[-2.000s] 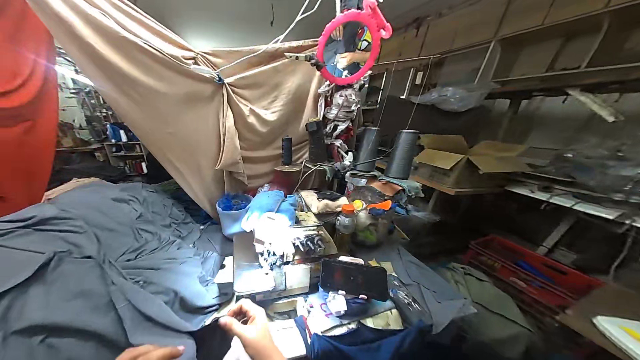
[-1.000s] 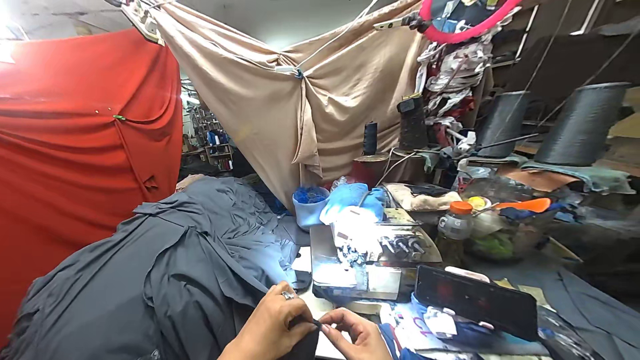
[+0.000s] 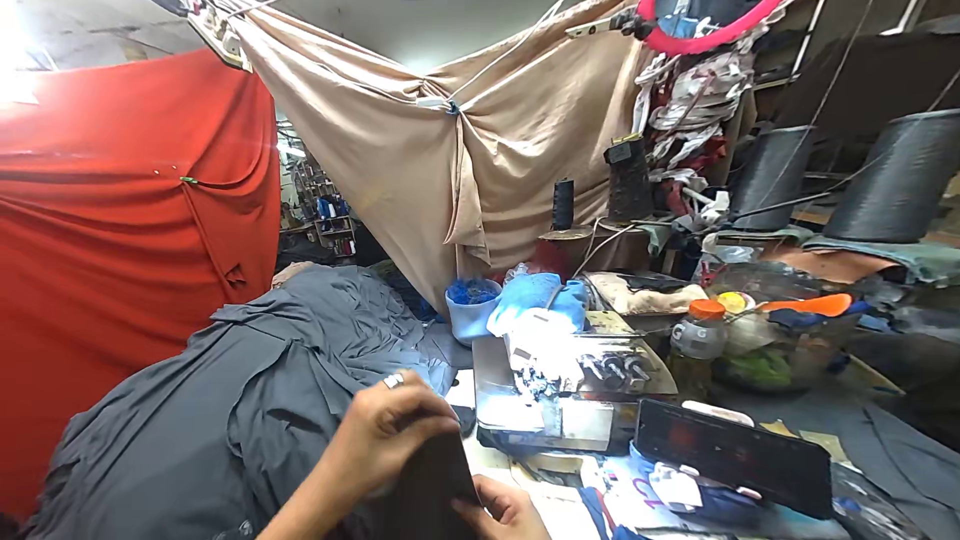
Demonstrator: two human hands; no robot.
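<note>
A dark piece of fabric [image 3: 431, 487] is stretched between my two hands at the lower middle. My left hand [image 3: 394, 431], with a ring on one finger, pinches its upper edge. My right hand [image 3: 501, 510] grips its right edge lower down, partly cut off by the frame. Just beyond them stands an overlock-type sewing machine [image 3: 577, 382], brightly lit, with blue cloth [image 3: 540, 300] on top. A large heap of grey fabric [image 3: 300, 375] lies on the left, close to my left hand.
A smartphone [image 3: 731, 454] leans in a holder at right. Behind are a light blue bucket [image 3: 471, 311], an orange-lidded jar [image 3: 699, 330] and black thread cones [image 3: 892, 180]. Red cloth [image 3: 135, 210] and beige cloth [image 3: 525, 157] hang beyond. A pink ring [image 3: 705, 45] hangs above.
My hands have come up with the dark fabric, which now spreads between them; a second ago they were close together at a small part of it. The view has swung left since the first frame.
</note>
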